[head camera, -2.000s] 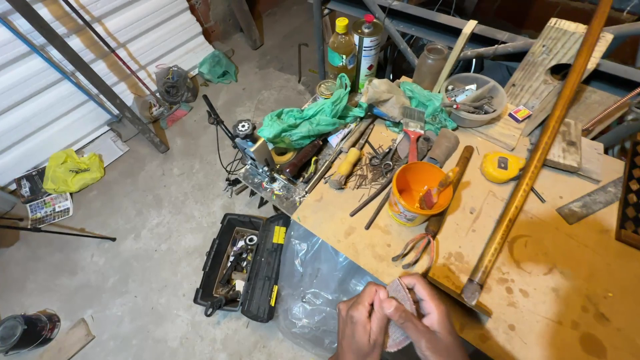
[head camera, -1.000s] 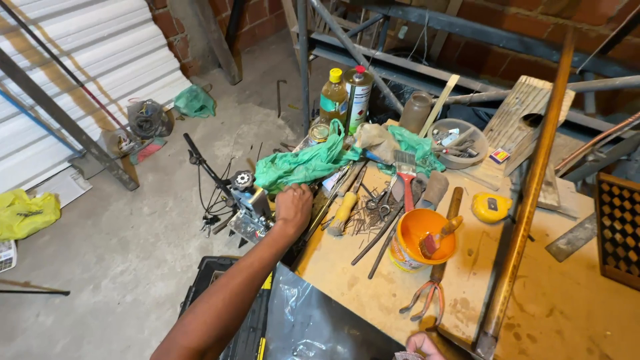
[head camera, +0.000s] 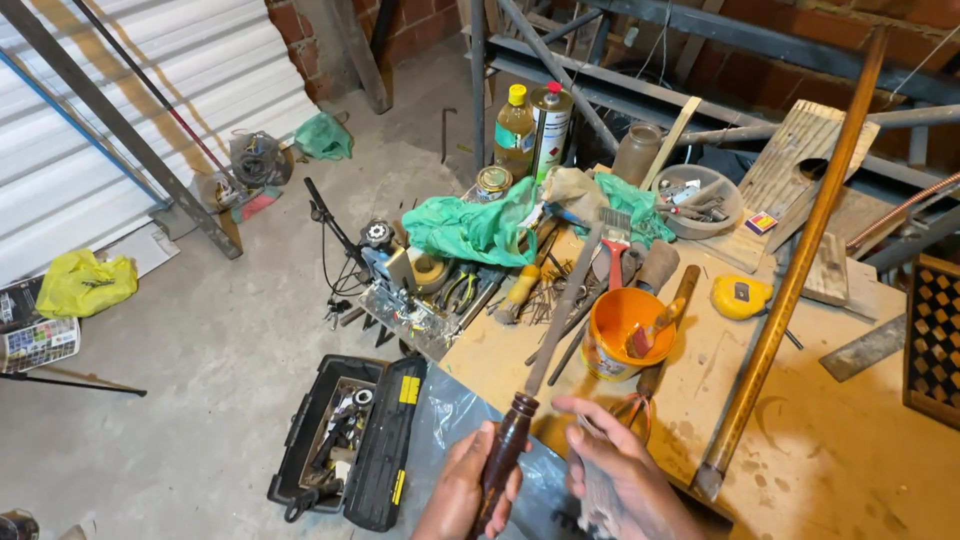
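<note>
My left hand (head camera: 480, 480) grips the dark turned wooden handle of a long flat file (head camera: 562, 322), whose blade points up and away over the workbench. My right hand (head camera: 619, 476), just to its right, holds a blurred, light greyish piece (head camera: 600, 491) that I cannot identify, with the index finger stretched toward the file. Beyond the hands stands an orange plastic tub (head camera: 600, 352) with a brush (head camera: 651, 334) in it. Pincers (head camera: 637, 409) with reddish handles lie beside the right hand, partly hidden. A red-handled paintbrush (head camera: 616, 247) lies behind the tub.
A long varnished rod (head camera: 802, 277) slants over the bench (head camera: 810, 450) on the right. A yellow tape measure (head camera: 739, 296), green plastic bags (head camera: 476, 225), bottles (head camera: 516, 135) and a divided plastic bowl (head camera: 724, 217) stand or lie farther back. On the floor, a toolbox (head camera: 300, 442) lies open.
My left hand has come back from beside the green bag on the bench and now holds the file. My right hand, mostly out of view a second ago, shows more fully.
</note>
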